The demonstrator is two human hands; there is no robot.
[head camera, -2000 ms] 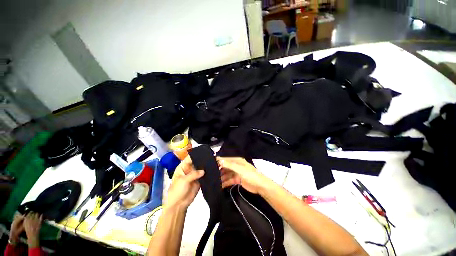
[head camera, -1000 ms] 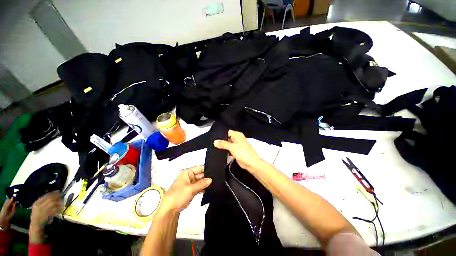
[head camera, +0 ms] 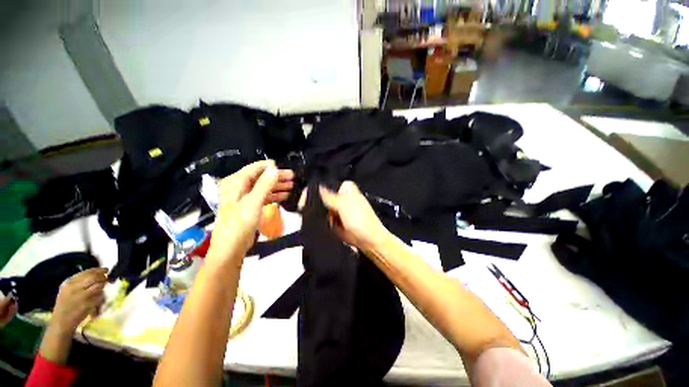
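Observation:
A long black strap (head camera: 321,257) runs up the middle from a black fabric piece (head camera: 370,325) at the table's front edge. My right hand (head camera: 351,215) grips the strap near its upper end, coming from the right. My left hand (head camera: 249,196) is raised left of the strap, fingers apart and holding nothing. The strap's far end merges with the black heap behind, so its tip cannot be told. The fabric piece's pale zipper line is no longer visible.
Black bag bodies (head camera: 408,166) are heaped at the back. A parts tray (head camera: 172,301), an orange jar (head camera: 270,221) and a tape roll (head camera: 243,314) are at left, partly hidden by my arm. Snips (head camera: 510,287) lie right. Another person's hand (head camera: 79,295) is at far left.
My left hand has left the strap and risen up and left. My right hand still holds the strap, which now lies over the fabric piece. The camera view has tilted up.

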